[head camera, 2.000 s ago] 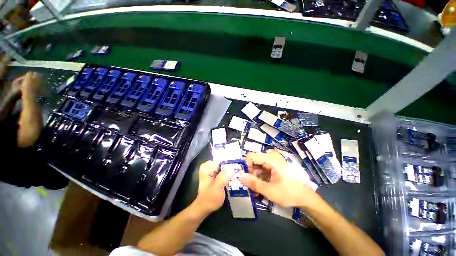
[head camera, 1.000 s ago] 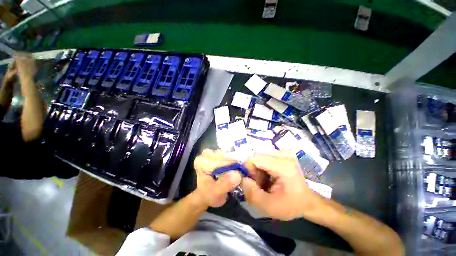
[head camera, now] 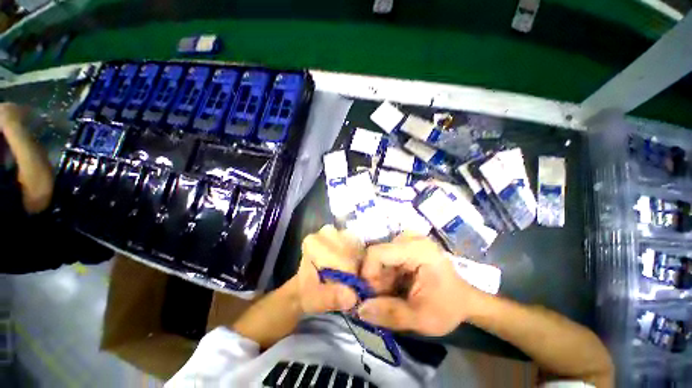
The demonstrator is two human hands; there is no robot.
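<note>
My left hand [head camera: 331,271] and my right hand [head camera: 416,288] both grip a part-built phone [head camera: 377,342] close to my body. Its blue rim shows between the thumbs, and its end with a greyish screen points down towards me. My fingers hide the rest of it. Mainboards with pale displays [head camera: 453,216] lie in a loose pile on the dark bench mat [head camera: 535,265] just beyond my hands. Blue phone housings [head camera: 281,106] stand in a row at the far side of the black blister tray [head camera: 182,220] on the left.
A clear blister tray [head camera: 618,280] with small board assemblies [head camera: 664,267] is at the right. The green conveyor belt [head camera: 303,38] runs behind a white rail and carries spaced phones. A white post stands at upper right. A cardboard box [head camera: 136,311] is below the black tray. Another person's arm [head camera: 29,163] is at far left.
The phone, earlier lying flat and screen end down in both hands, was tilted up on edge and now hangs lower, nearer my body. The camera view has shifted. Phones on the belt have moved.
</note>
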